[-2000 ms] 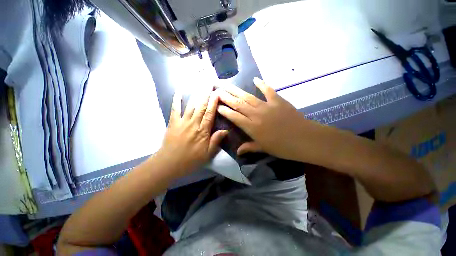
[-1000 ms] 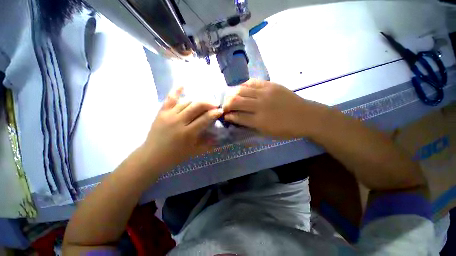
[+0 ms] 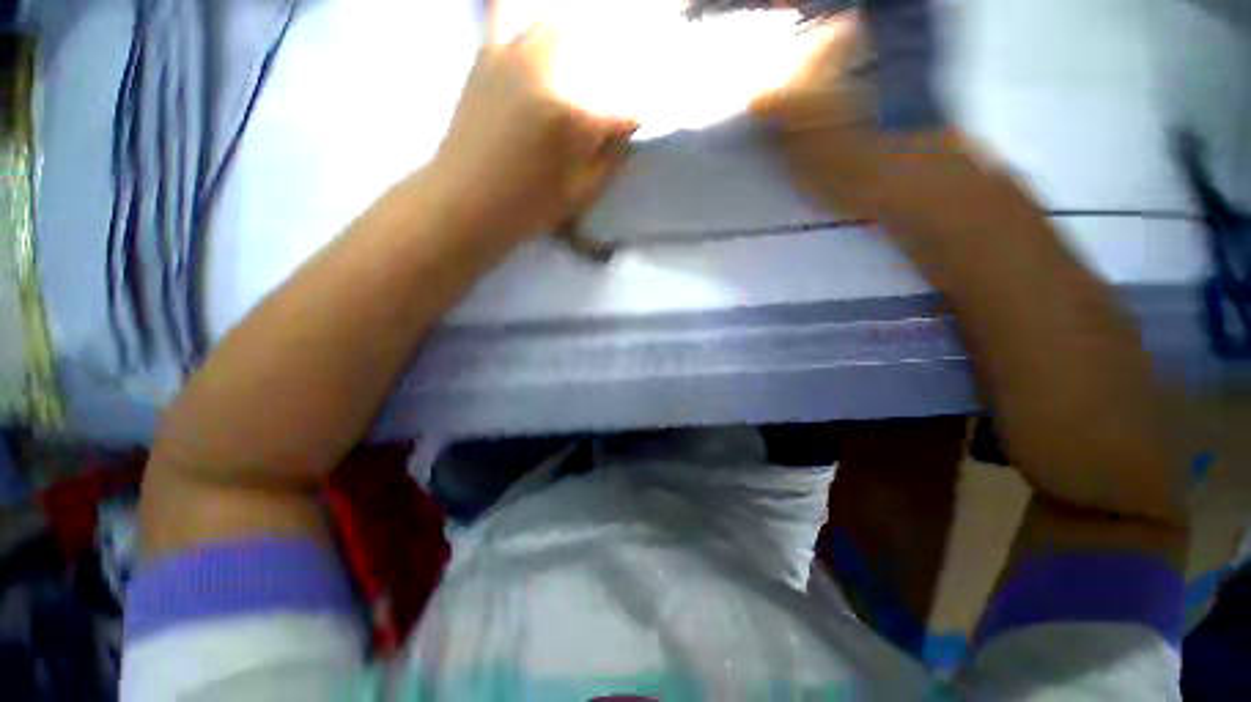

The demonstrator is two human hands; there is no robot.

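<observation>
The frame is blurred and glare from the lamp whites out the needle area. My left hand (image 3: 528,130) is at the top centre, left of the glare, with fingers curled and partly washed out. A small dark end of something shows below its fingers; I cannot tell what it is. My right hand (image 3: 816,110) is at the top, right of the glare, its fingers hidden by light. Any fabric piece between the hands is hidden in the glare. A dark grey-blue cylinder (image 3: 906,62) stands beside my right hand.
Stacked panels (image 3: 165,178) with dark edges lie at the left, beside a yellow-gold strip (image 3: 30,261). Blurred scissors (image 3: 1221,261) lie at the right edge. The table's grey front edge (image 3: 686,377) crosses below the hands. Red material (image 3: 391,535) is below left.
The view has tipped down, so the machine head is mostly out of frame. My hands now show higher in the picture and farther apart, at either side of the glare.
</observation>
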